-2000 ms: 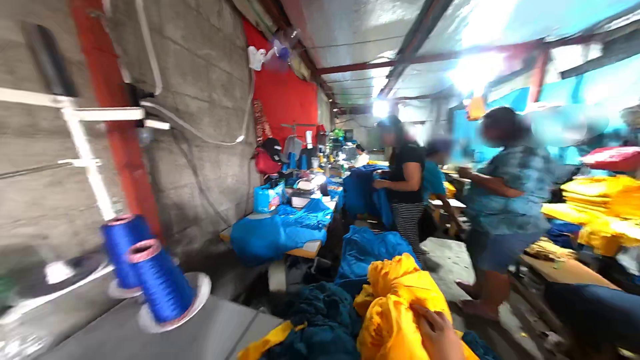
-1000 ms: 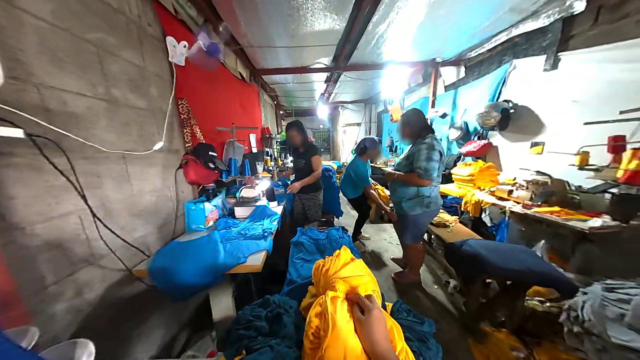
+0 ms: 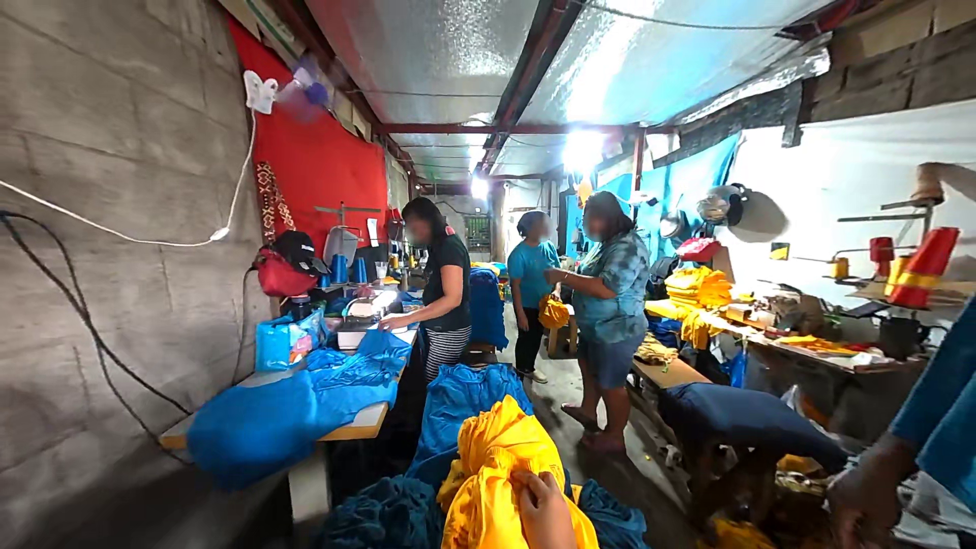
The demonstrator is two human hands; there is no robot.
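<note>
In the lower middle of the head view, my right hand (image 3: 545, 507) grips a fold of a bunched yellow fabric garment (image 3: 496, 473), its fingers bent into the cloth. Dark teal fabric (image 3: 385, 515) lies bunched to the left of the yellow cloth, with more of it on the right. Just beyond, bright blue fabric (image 3: 469, 396) is spread out. My left hand is not in view.
A table (image 3: 366, 423) with blue fabric and a sewing machine (image 3: 370, 309) stands left, a person in black beside it. Two people stand ahead; one holds yellow cloth (image 3: 553, 311). Another person's hand (image 3: 869, 488) hangs at right, near a dark cushioned bench (image 3: 751, 423).
The view has swung to the right. The person in the teal shirt, bent over a second ago, now stands upright. A blue-sleeved arm of another person has come in at the right edge.
</note>
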